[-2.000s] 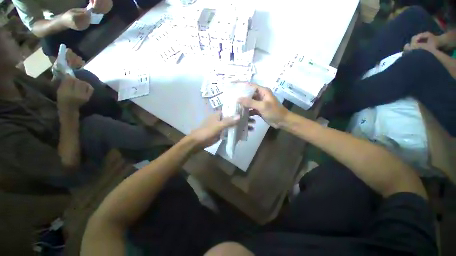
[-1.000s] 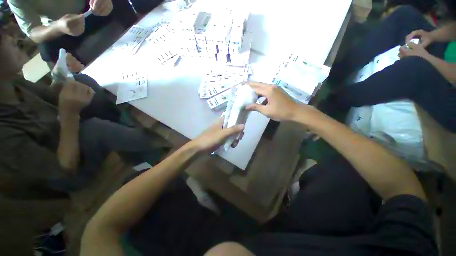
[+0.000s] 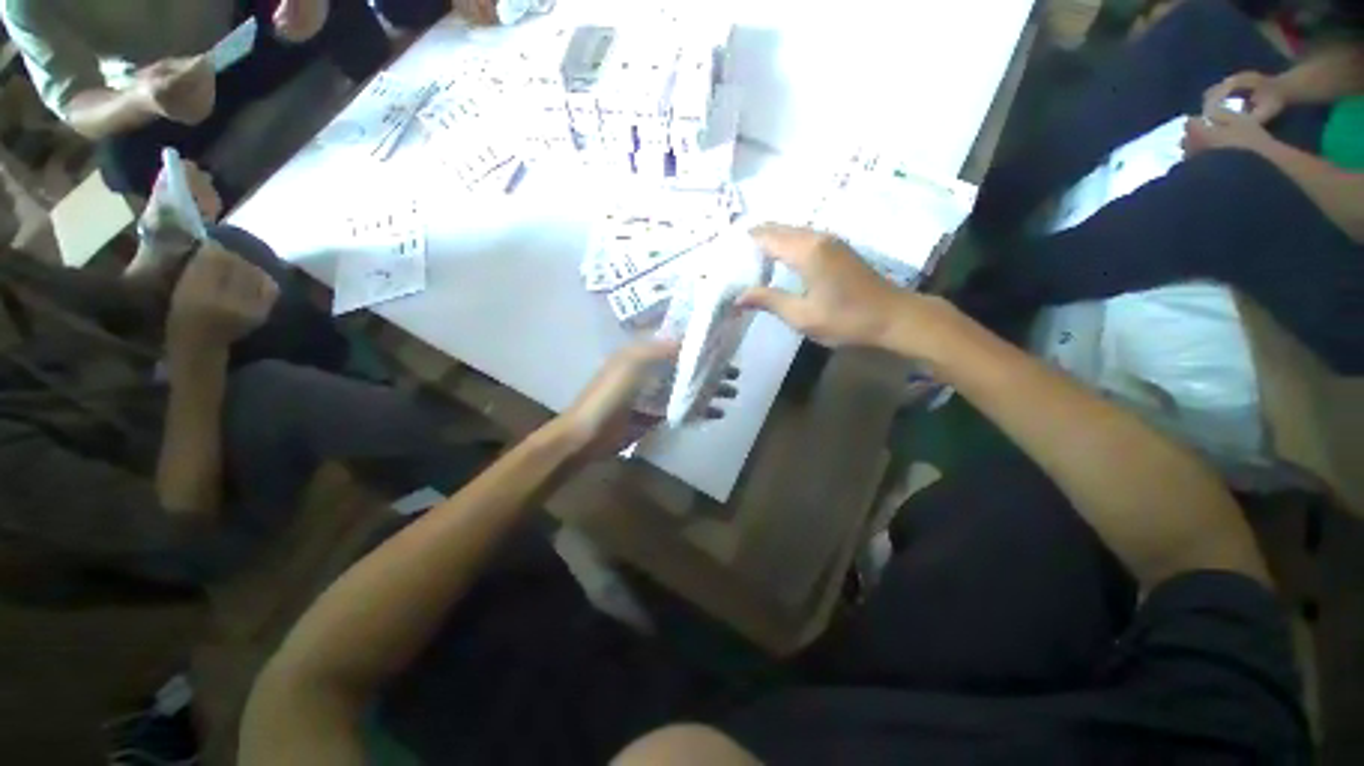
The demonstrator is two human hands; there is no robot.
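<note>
A white printed folding carton [image 3: 700, 341] is held upright-tilted over the table's near corner, partly blurred. My left hand [image 3: 628, 392] is closed around its lower part, with fingertips showing on the far side. My right hand [image 3: 815, 292] pinches its upper end between thumb and fingers. Whether anything is inside the carton cannot be told. Just behind it, several flat white printed pieces [image 3: 658, 247] overlap on the table. A stack of flat carton blanks [image 3: 898, 217] lies at the table's right side, partly behind my right hand.
White cartons [image 3: 651, 112] are piled mid-table on the white top [image 3: 509, 337]. A loose printed sheet [image 3: 382, 267] lies at the left. Persons sit at left, far left and right, their hands holding small pieces. A white plastic bag [image 3: 1174, 367] is at the right.
My right hand has shifted from the carton's side to its upper end, while my left hand keeps hold lower down. The far-left person's sheet is raised higher. The whole view has shifted slightly.
</note>
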